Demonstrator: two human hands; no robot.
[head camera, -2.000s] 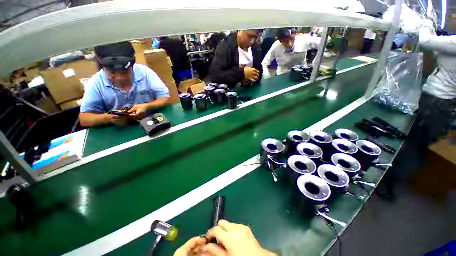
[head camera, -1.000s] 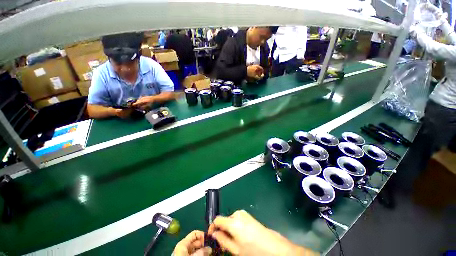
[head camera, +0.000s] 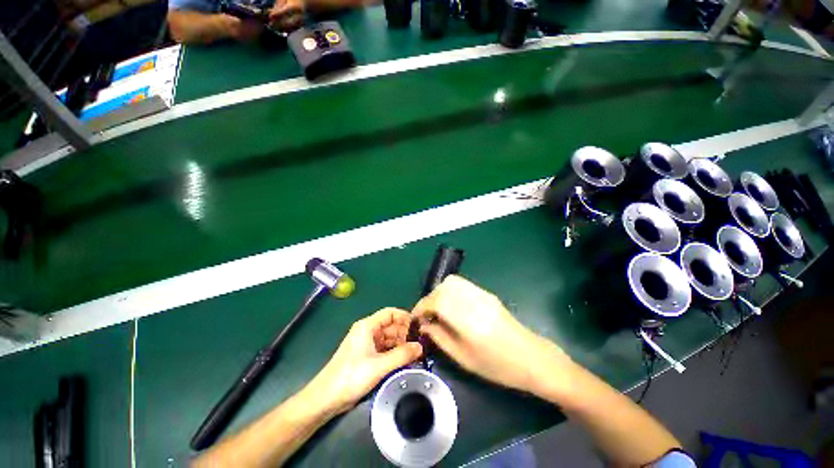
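Observation:
A long black handle-like part (head camera: 443, 267) points away from me, its near end between my hands. My left hand (head camera: 375, 352) and my right hand (head camera: 466, 329) meet at that end, fingertips together on it; what exactly they pinch is too small to tell. A black housing with a silver flared rim (head camera: 439, 420) stands just below my hands, near the picture's lower edge. The joint between handle and housing is hidden by my fingers.
A mallet (head camera: 274, 347) lies left of my hands. Several silver-rimmed housings (head camera: 660, 284) with wires stand at right. Black parts lie far left (head camera: 60, 425) and far right (head camera: 800, 196). A black block (head camera: 320, 50) sits across the belt, by another person's hands.
The view has tipped down and moved closer. The silver-rimmed housing below my hands and the mallet's whole grip now show. My hands remain together at the handle's near end.

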